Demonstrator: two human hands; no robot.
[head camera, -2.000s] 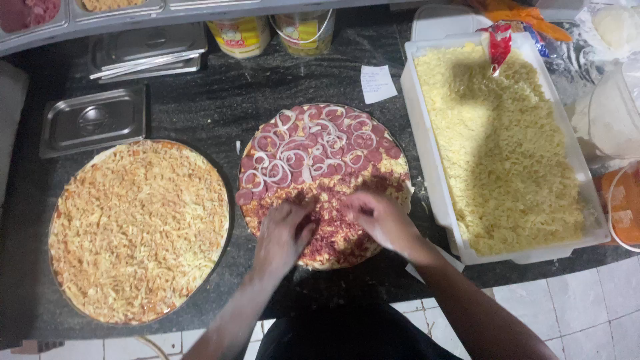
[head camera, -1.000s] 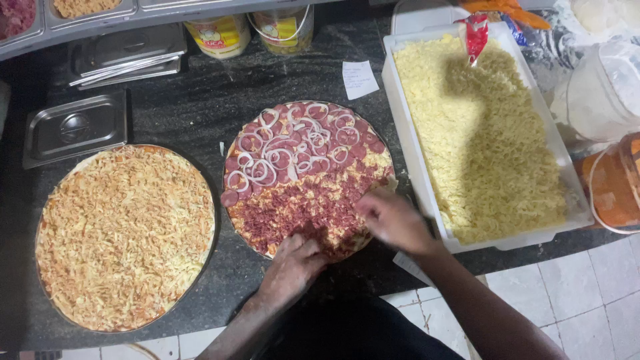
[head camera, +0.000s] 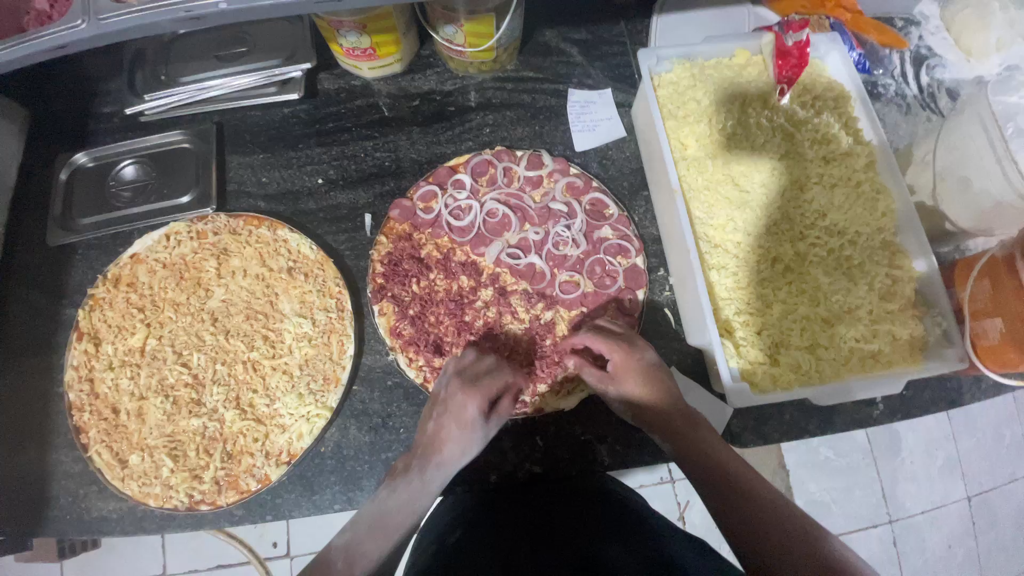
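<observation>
A round pizza (head camera: 512, 248) lies on the dark stone counter, its far half covered with sliced sausage and onion rings (head camera: 496, 216), its near half with shredded dark red meat (head camera: 424, 296). My left hand (head camera: 472, 396) is over the near edge of the pizza, fingers bent down at the meat. Just right of it, my right hand (head camera: 620, 364) is over the near right part, thumb and fingers curled close together above the meat. Whether either hand pinches any shreds cannot be told. A second pizza (head camera: 212, 360), topped with shredded cheese and sauce, lies at the left.
A white tub (head camera: 716, 352) of grated cheese with a red packet (head camera: 790, 56) stands at the right, beside an orange bucket (head camera: 992, 304). Steel lids (head camera: 132, 182), two labelled containers (head camera: 368, 40) and a handwritten note (head camera: 595, 118) lie or stand farther back. The counter's front edge is near my body.
The shredded meat is spread more evenly over the near left part of the pizza. My right hand has moved inward from the pizza's right edge, nearer my left hand.
</observation>
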